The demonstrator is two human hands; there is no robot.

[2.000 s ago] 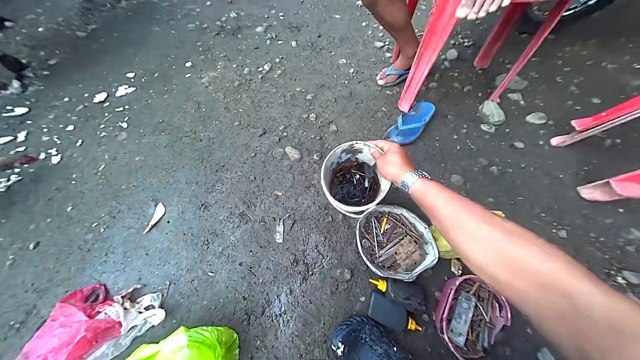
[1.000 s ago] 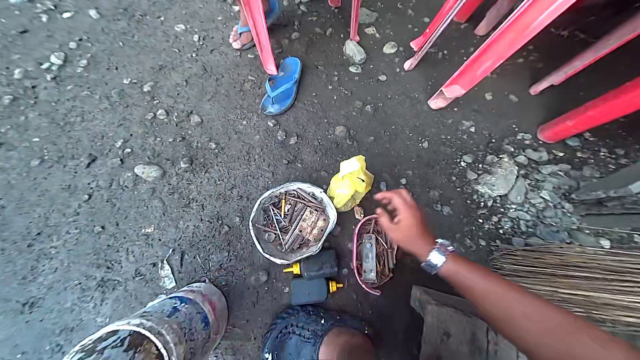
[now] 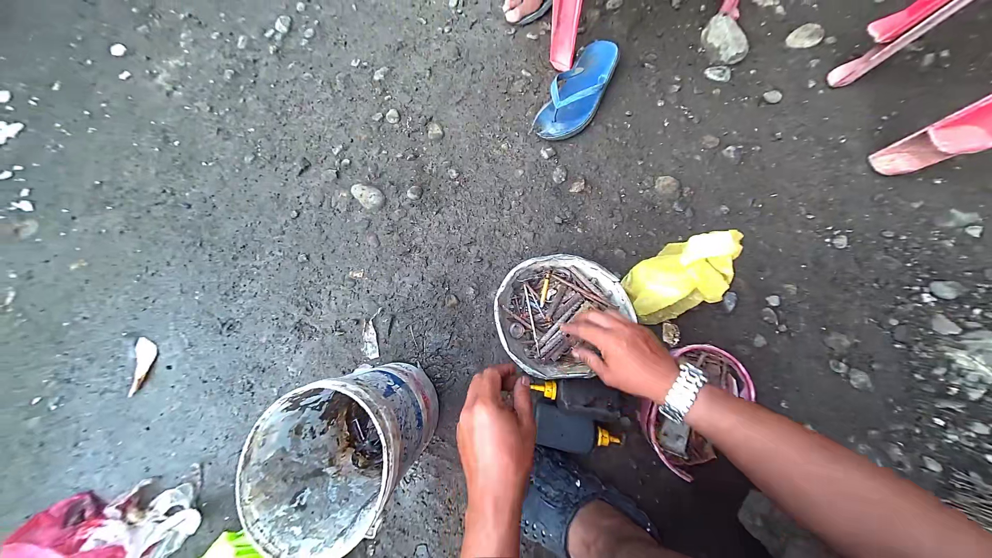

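My right hand (image 3: 626, 353), with a metal watch on its wrist, reaches over the right part of a round white-rimmed container (image 3: 505, 322) of rusty nails and metal scraps. Its fingers are apart at the scraps; whether they touch any is unclear. Just below left of that container is my left hand (image 3: 496, 418), fingers curled, beside the yellow tip of a dark bottle (image 3: 585, 395); whether it holds anything cannot be told. A second dark bottle (image 3: 567, 428) lies below. A pink-rimmed container (image 3: 744, 372) of scraps stands at the right. The large stained bucket (image 3: 246, 473) lies tilted at lower left, dark pieces inside.
A yellow plastic bag (image 3: 682, 279) lies beside the scrap container. A blue flip-flop (image 3: 577, 91) and red chair legs (image 3: 934, 139) are farther up. Pink plastic (image 3: 58, 527) lies at lower left. My shoe (image 3: 554, 496) is below the bottles, on stony ground.
My right hand has moved from near the pink-rimmed container to the white-rimmed one. My left hand has come into view. Two seconds ago my right hand was at the bucket's rim.
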